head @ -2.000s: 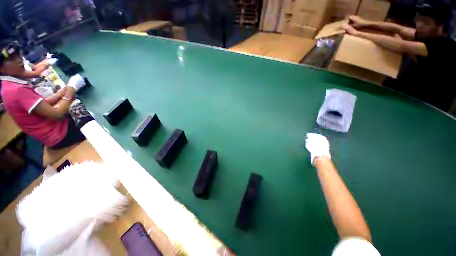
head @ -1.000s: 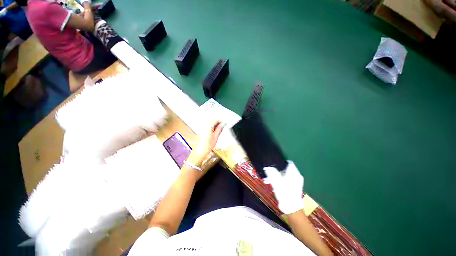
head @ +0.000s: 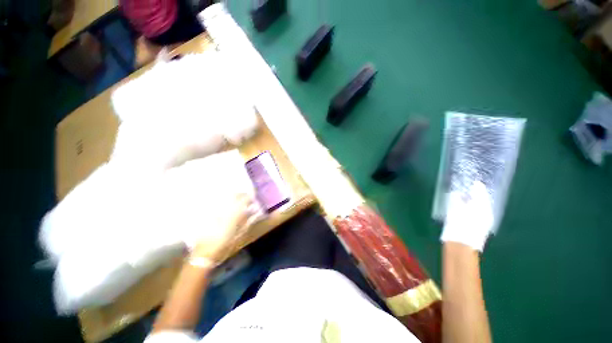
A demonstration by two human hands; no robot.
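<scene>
My right hand [head: 470,214], in a white glove, is on the near end of a silvery grey bubble bag [head: 482,151] over the green surface. The bag looks filled; its contents cannot be made out. My bare left hand [head: 225,231] is blurred at the edge of the large white stack of bubble bags [head: 161,181]; its grip is unclear. Black units stand in a row on the green surface, the closest one [head: 400,151] left of the bag. Another bubble bag [head: 594,128] with a dark opening lies at the right edge.
A smartphone [head: 267,181] with a purple screen lies on the cardboard [head: 80,154] beside my left hand. A wrapped rail [head: 382,251], white then red-brown, runs along the green surface [head: 537,268]. Part of a person in red [head: 151,17] shows at the top left. Cardboard shows at the top right.
The black unit in my right hand is out of sight; that hand now has a silvery bag, farther right. My left hand has moved left from the rail to the bag stack. The view has shifted.
</scene>
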